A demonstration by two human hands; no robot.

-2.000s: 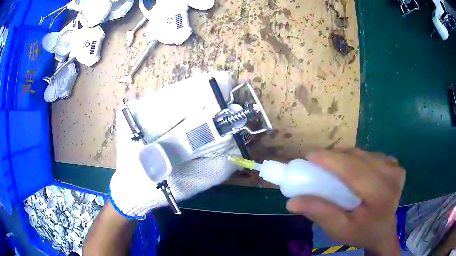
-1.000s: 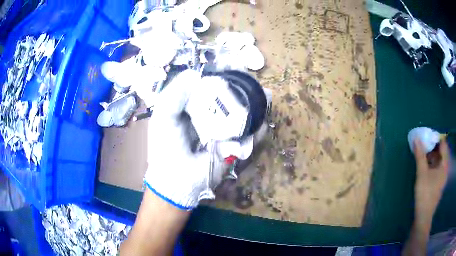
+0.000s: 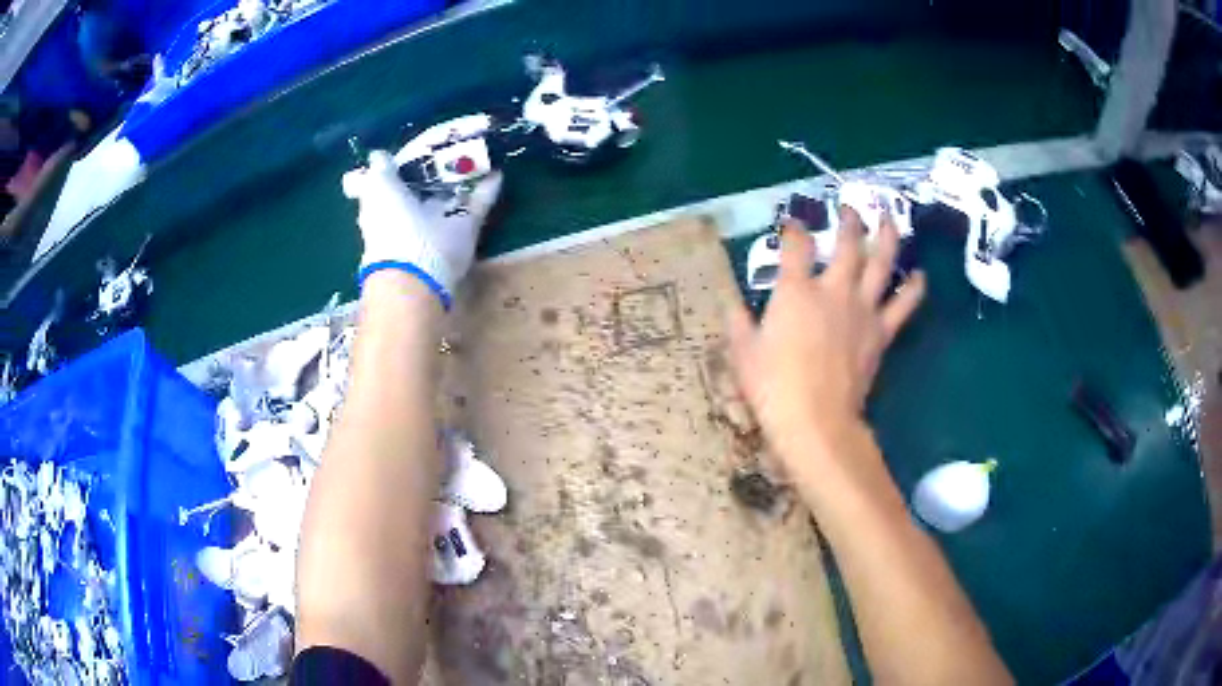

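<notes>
My left hand (image 3: 409,231), in a white knit glove with a blue cuff, is around a white motorcycle body (image 3: 456,164) with a red spot, on the green conveyor at the upper left. The glove hides part of it. My bare right hand (image 3: 820,335) is spread over white half-built units (image 3: 871,212) on the green bench at the right; its fingertips overlap them, and I cannot tell how firmly they touch. The glue bottle (image 3: 954,495) lies on the green bench, out of my hands.
Another white unit (image 3: 584,121) sits on the belt beside my left hand. White side covers (image 3: 275,469) are piled on the stained cardboard (image 3: 603,442). A blue crate (image 3: 127,429) of white parts is at the left. A small dark strip (image 3: 1103,422) lies at the right.
My left hand has moved forward from over the cardboard to the conveyor with the motorcycle body. My right hand has let go of the glue bottle and moved to the units at the right.
</notes>
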